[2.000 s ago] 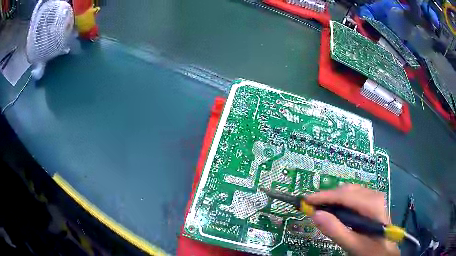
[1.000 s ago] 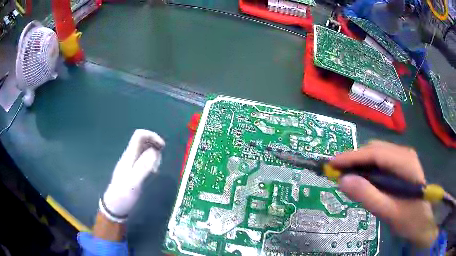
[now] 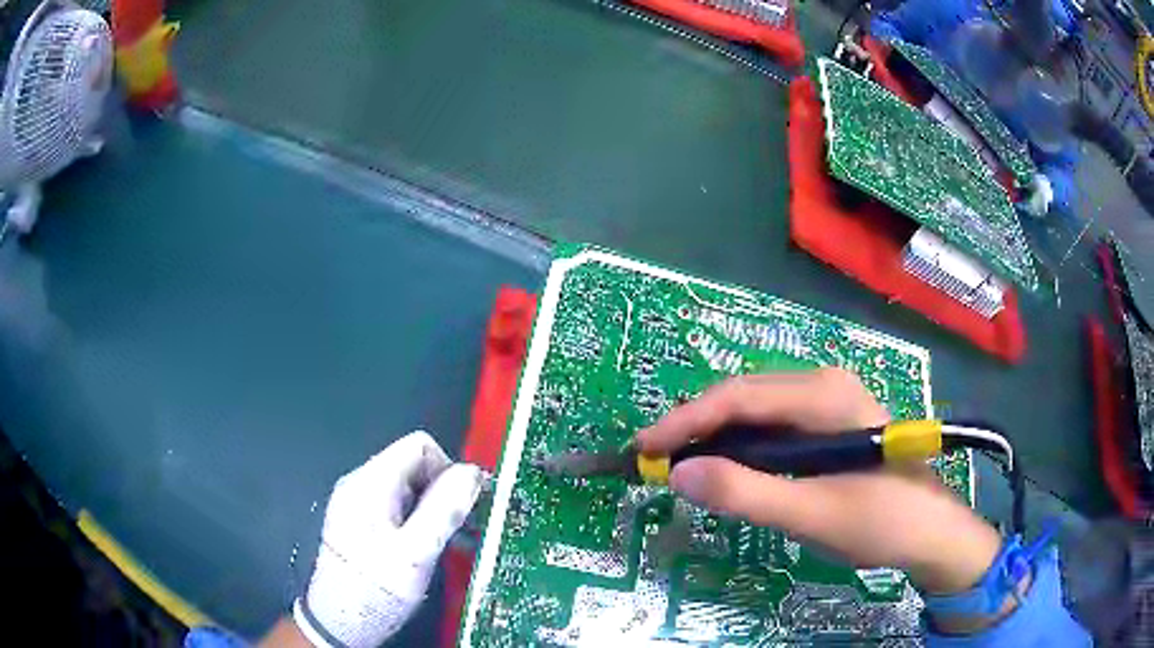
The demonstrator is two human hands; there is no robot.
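Note:
A large green circuit board (image 3: 595, 380) lies solder side up on a red carrier pad (image 3: 496, 380) in front of me. My bare right hand (image 3: 810, 468) is over the board and holds a black soldering iron (image 3: 785, 452) with yellow bands. Its dark tip points left, over the board's left part; whether it touches is unclear. My left hand (image 3: 392, 538), in a white knit glove, is at the board's left edge with thumb and fingertips pinched together. A thin strand may be between them, but I cannot make it out.
More green boards (image 3: 918, 171) stand on red pads at the upper right, one over a silvery heat sink (image 3: 952, 270). A white fan (image 3: 53, 95) and a red-orange post (image 3: 142, 51) are at the upper left. A person's blue sleeve (image 3: 905, 18) shows at the upper right.
My left hand has come into view and moved right and down to the board's edge. The iron's tip has moved left across the board, and the board sits at a slightly different place in view.

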